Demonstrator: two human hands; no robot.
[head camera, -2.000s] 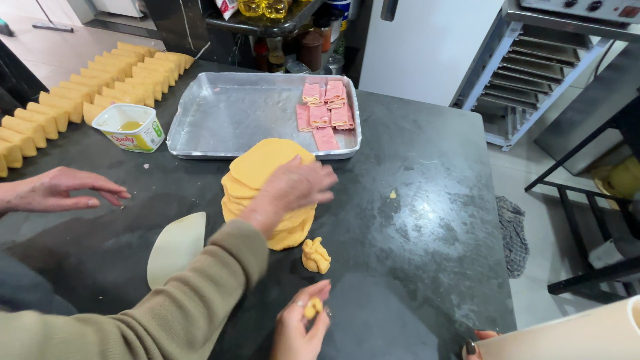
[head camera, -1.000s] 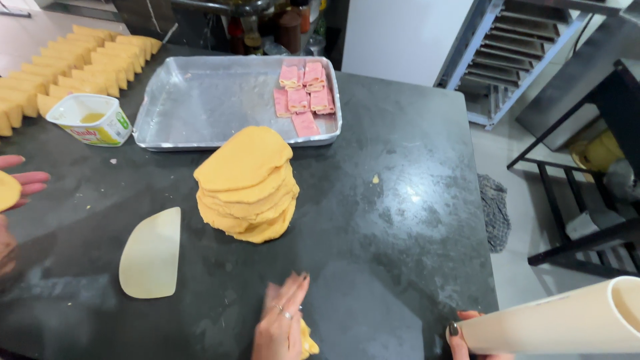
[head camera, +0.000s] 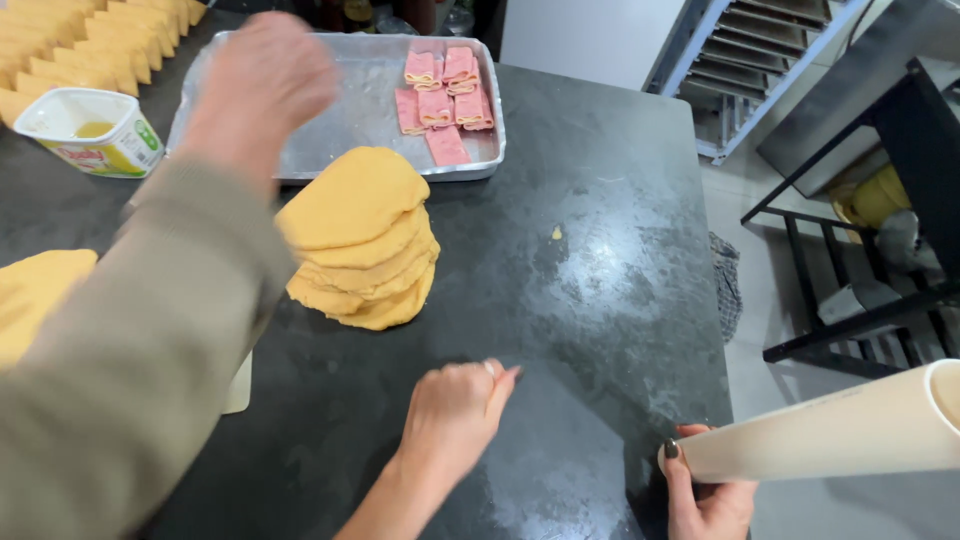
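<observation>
My left hand (head camera: 452, 416) is closed in a fist just above the dark worktop, around a small dough piece that the fingers hide. My right hand (head camera: 709, 480) grips the near end of a pale plastic tube (head camera: 814, 435) at the right edge. Between my left hand and the metal tray (head camera: 322, 161) stands a stack of yellow dough rounds (head camera: 364, 240). Folded pink ham and cheese slices (head camera: 442, 101) lie in the tray's right part. A co-worker's blurred hand (head camera: 262, 79) passes over the tray's left side, its olive sleeve crossing the left of the view.
A margarine tub (head camera: 90, 139) stands left of the tray, with rows of folded dough (head camera: 97, 49) behind it. Another dough sheet (head camera: 41, 300) lies at the left edge. A pale scraper (head camera: 241, 386) is mostly under the sleeve. Beyond the worktop's right edge are a tray rack (head camera: 757, 67) and a black metal stand (head camera: 817, 277).
My left hand has closed around the dough lump, which lay on the worktop earlier. The co-worker's hand has moved from the left edge to over the tray. My right hand still holds the tube.
</observation>
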